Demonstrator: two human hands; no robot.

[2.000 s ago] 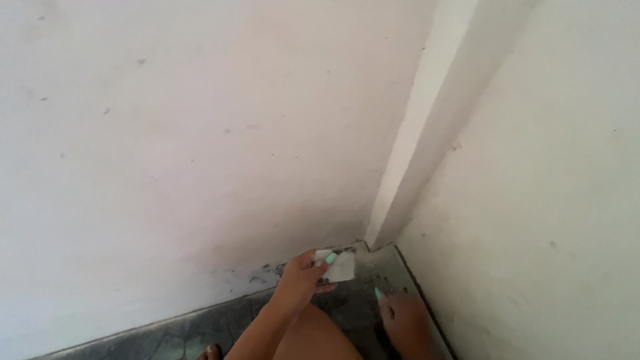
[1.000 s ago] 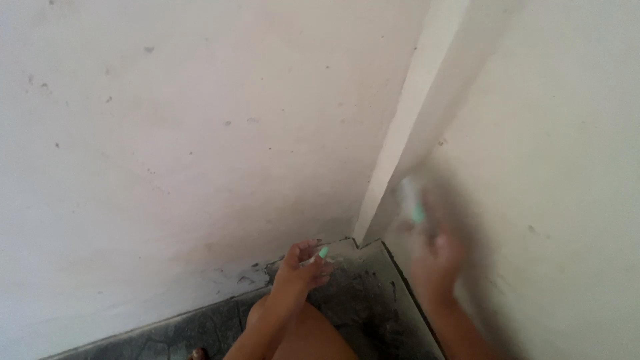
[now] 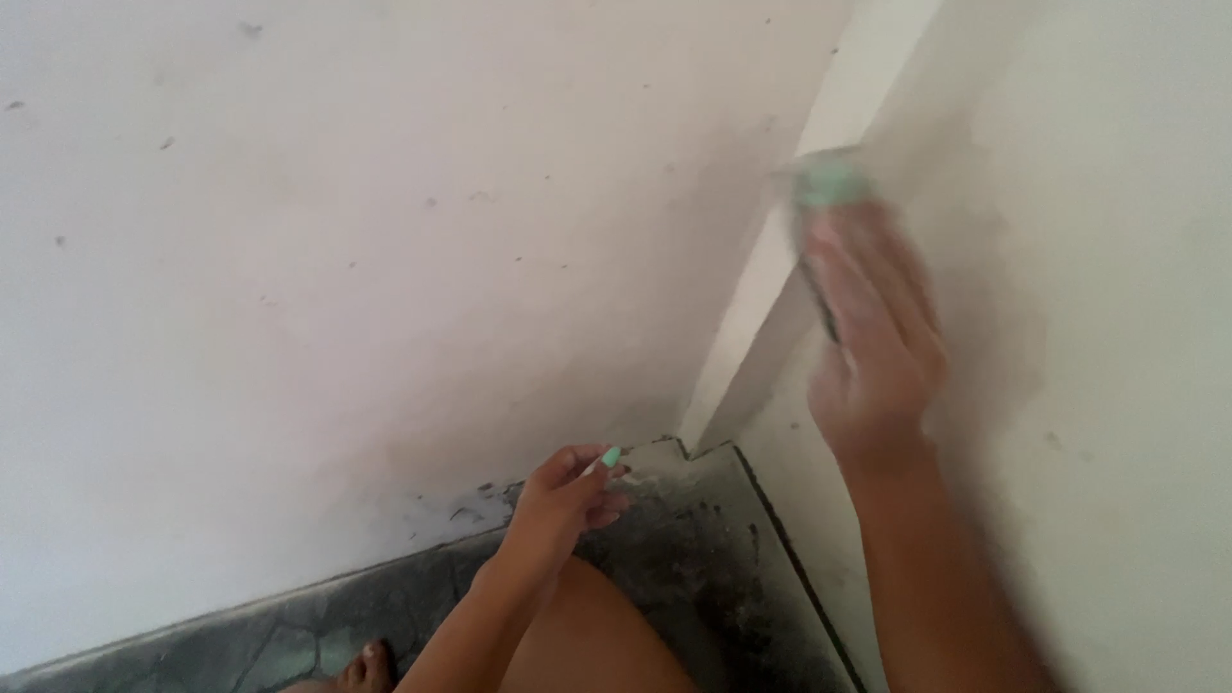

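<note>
My right hand [image 3: 871, 318], blurred, is raised against the narrow white corner post [image 3: 760, 289], palm toward it and fingers pointing up. Under its fingers is a thin flat piece, mostly hidden; its dark edge [image 3: 826, 313] shows beside the palm. Blur hides what the piece is made of. Low down, near the foot of the wall, my left hand [image 3: 582, 481] hovers with fingers loosely curled and nothing visible in it. Both hands have mint-green nails.
A pale wall [image 3: 385, 241] with small marks stands at left, another wall [image 3: 1107, 289] at right. Below lies a dark, stained floor [image 3: 693, 549] with cracks or joints. My bare knee [image 3: 597, 635] and a foot [image 3: 371, 664] are at the bottom.
Two seconds ago my left hand held a whitish square piece; it now looks empty. My right hand has risen from near the floor to the post, holding a flat piece.
</note>
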